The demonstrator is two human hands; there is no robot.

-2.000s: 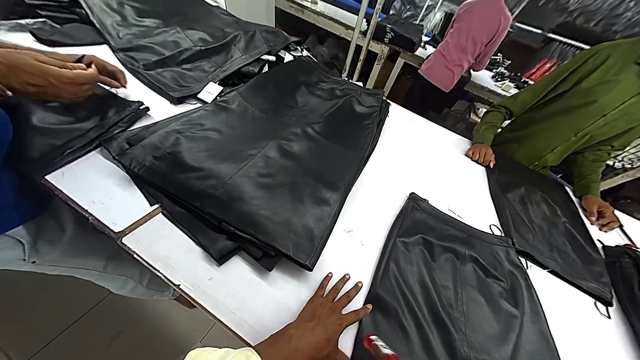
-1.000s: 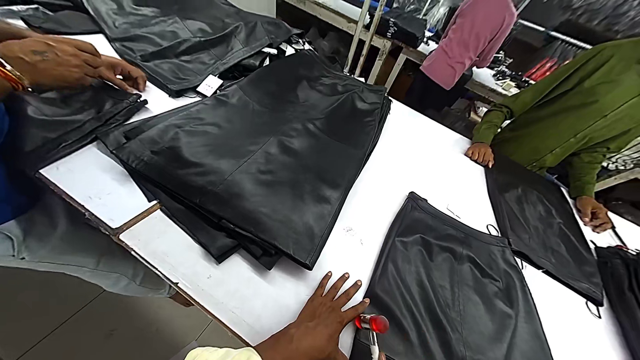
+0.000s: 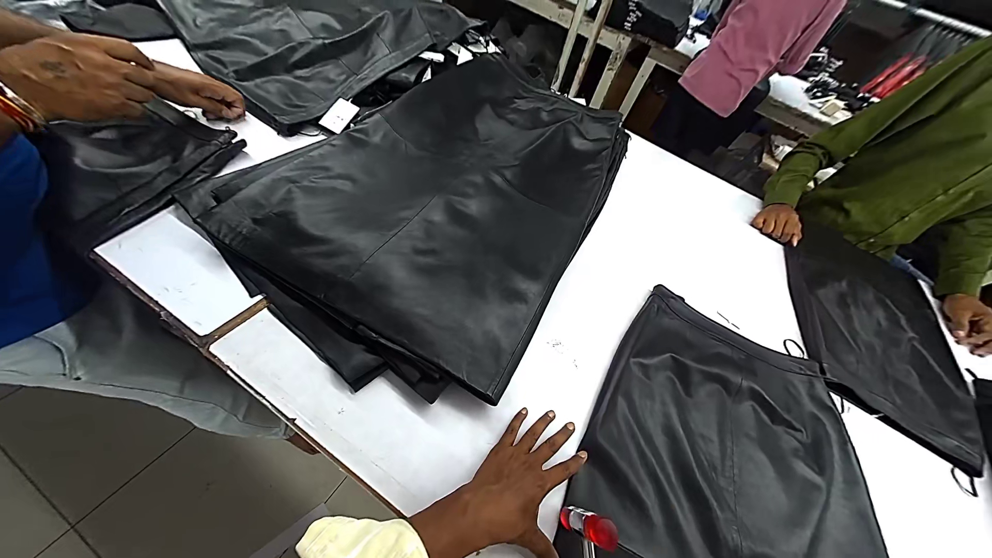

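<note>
My left hand point(image 3: 515, 484), below a pale yellow cuff, lies palm down with spread fingers on the white tabletop, its fingertips by the left edge of a black leather skirt point(image 3: 721, 434). That skirt lies flat, waistband toward the far side. Over its lower left part, right beside my left hand, is the red head of a small mallet point(image 3: 590, 528); its handle runs out of the bottom of the view. My right hand is not in view. A stack of black leather skirts point(image 3: 434, 217) lies on the table farther up and left.
A person in blue has both hands over dark garments point(image 3: 116, 170) at the left. Across the table, a person in green rests hands at another black leather piece point(image 3: 876, 349). A white tag point(image 3: 339, 115) lies by the stack. The table's near edge point(image 3: 310, 434) runs diagonally.
The red mallet head rises on the skirt between the first and second frames, then is slightly lower now. The hands of the person at left have shifted. My left hand stays in place.
</note>
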